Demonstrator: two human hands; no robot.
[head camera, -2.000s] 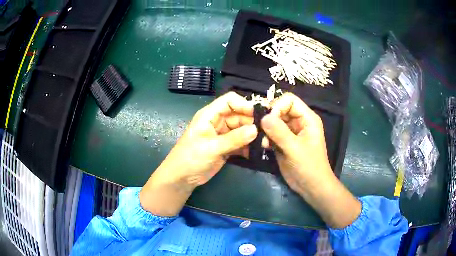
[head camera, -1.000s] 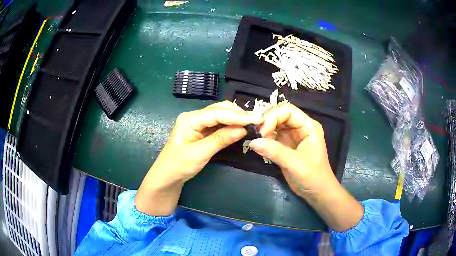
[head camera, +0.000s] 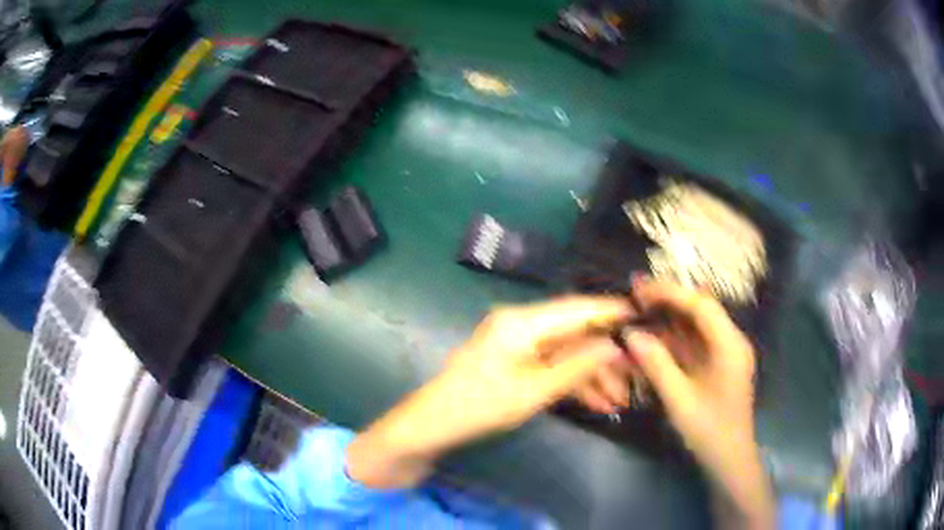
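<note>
The picture is blurred. My left hand (head camera: 533, 357) and my right hand (head camera: 704, 367) meet over the near small tray, fingertips together. A small dark piece (head camera: 627, 329) shows between the fingertips, mostly hidden; it looks like the black plastic housing. Which hand bears it is hard to tell. Beyond my right hand, pale gold metal strips (head camera: 709, 240) lie heaped in the far small tray (head camera: 613, 197). A row of housings (head camera: 507, 248) with pale metal on top lies left of the trays. A second row of housings (head camera: 340, 233) lies farther left.
The large black compartment tray (head camera: 233, 155) is at left, with white slotted trays (head camera: 62, 388) below it. Clear plastic bags (head camera: 875, 352) lie at right. A dark tray with small parts (head camera: 590, 31) is at the top. A person's arm and blue sleeve (head camera: 16, 233) show at the left edge.
The view has swung and tilted, so the bench things sit lower and farther right. The dark tray at the top and the person at left have come into view. My hands stay together.
</note>
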